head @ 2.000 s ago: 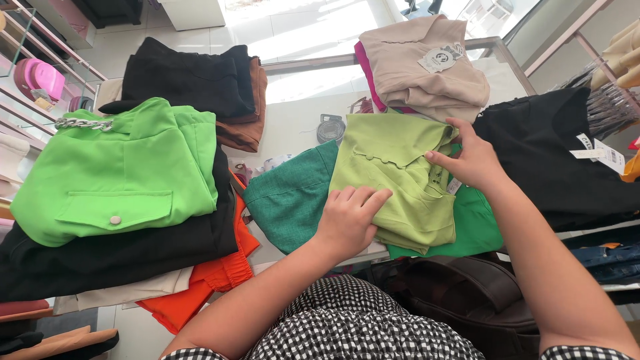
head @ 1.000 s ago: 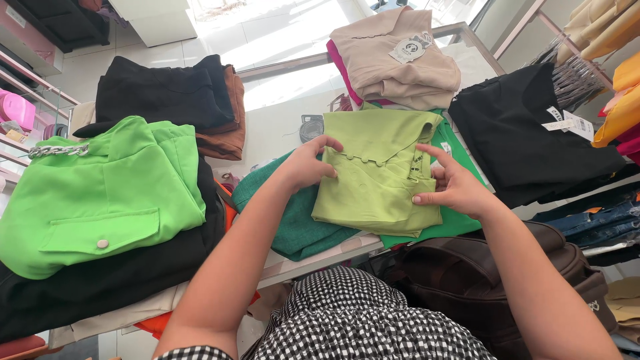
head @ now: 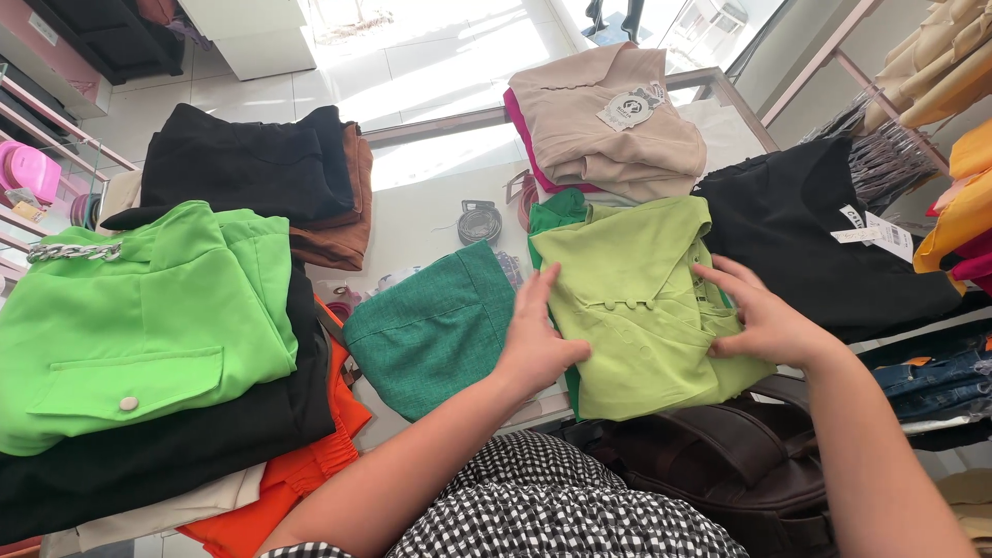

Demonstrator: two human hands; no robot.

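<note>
A lime-green buttoned garment (head: 635, 333) lies folded on top of a darker green garment (head: 559, 208) at the near edge of a glass-topped table. My left hand (head: 539, 333) rests with spread fingers at its left edge. At its right edge is my right hand (head: 756, 318), thumb and fingers apart beside a row of small buttons. Neither hand grips the cloth. A teal folded garment (head: 434, 329) lies just left of my left hand. Behind the lime one sits a beige garment (head: 612, 124) with a paper tag, over a magenta one.
At left, a bright green garment with a chain (head: 147, 310) tops a stack of black, orange and cream clothes. Black and brown garments (head: 248, 167) lie behind it. A coiled belt (head: 479, 223) is mid-table. Black tagged clothing (head: 806, 240) lies right; a dark brown bag (head: 721, 465) is below.
Two seconds ago my left hand lay on the front of the lime garment; now it is at the left edge. The garment's folded outline has shifted, and both hands are at its sides.
</note>
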